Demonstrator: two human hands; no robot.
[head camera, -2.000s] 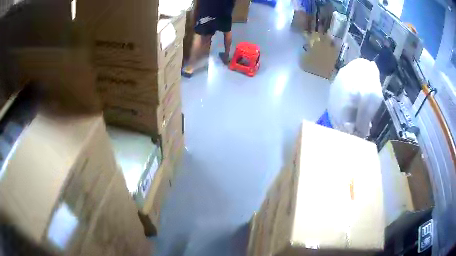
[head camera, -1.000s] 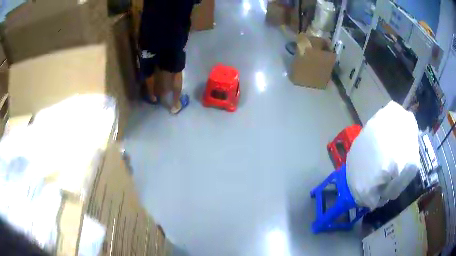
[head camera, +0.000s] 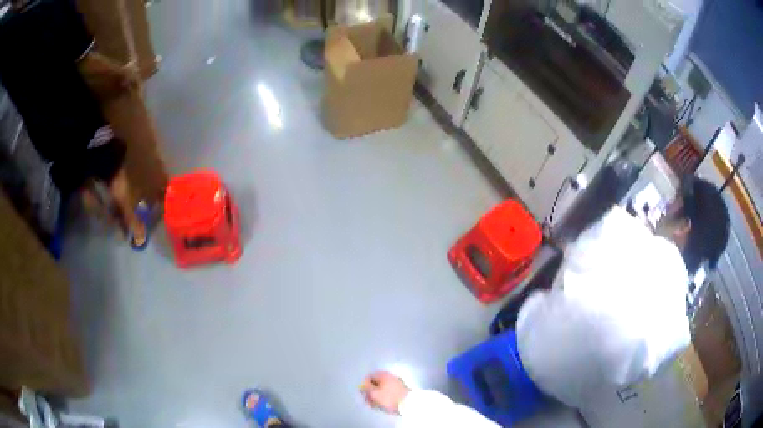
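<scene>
My right hand (head camera: 385, 393), in a white sleeve, is at the bottom centre, low in the picture. It is small and blurred, with fingers partly curled; whether it holds anything is unclear. My left hand is not in view. A red plastic stool (head camera: 201, 219) stands on the floor at the left. Another red stool (head camera: 497, 249) stands right of centre. My hand touches neither. A foot in a blue slipper (head camera: 263, 410) shows at the bottom edge.
A person in white (head camera: 606, 309) sits on a blue stool (head camera: 498, 378) at the right, beside a line. A person in dark clothes (head camera: 50, 75) stands at the left by cartons (head camera: 33, 309). An open carton (head camera: 368, 84) stands on the floor at the top by white cabinets (head camera: 514, 117).
The view has moved forward and turned right. The near carton stacks have mostly left the picture. Both red stools look closer, and my right hand and a slippered foot have come into view.
</scene>
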